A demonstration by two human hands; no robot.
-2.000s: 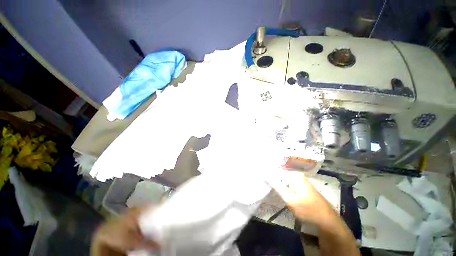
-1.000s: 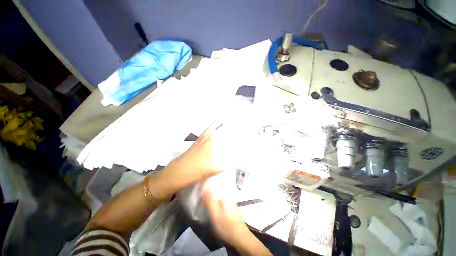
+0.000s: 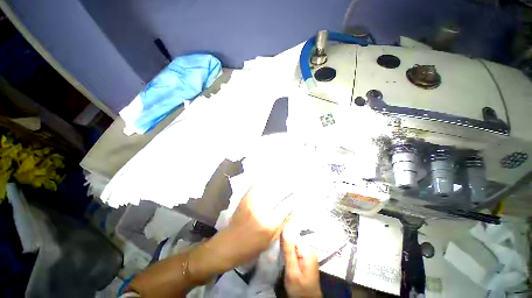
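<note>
My left hand [image 3: 254, 224] is in front of the overlock machine [image 3: 420, 105], its fingertips lost in lamp glare on a white fabric piece [image 3: 265, 270] that hangs below it. My right hand [image 3: 301, 270] is just right of it, fingers pointing up on the edge of the white fabric in the glare. The presser foot and needle are hidden by the glare. A large stack of white fabric pieces [image 3: 169, 151] lies left of the machine.
A blue-and-white fabric bundle [image 3: 175, 90] lies by the wall behind the stack. White scraps [image 3: 475, 262] lie right of the machine. Yellow pieces [image 3: 26, 163] are at far left. A light bin [image 3: 134, 224] with white material is below the table edge.
My left hand has moved right and down, off the stack's edge, towards the needle area. My right hand has moved right and is more upright. The view has shifted slightly.
</note>
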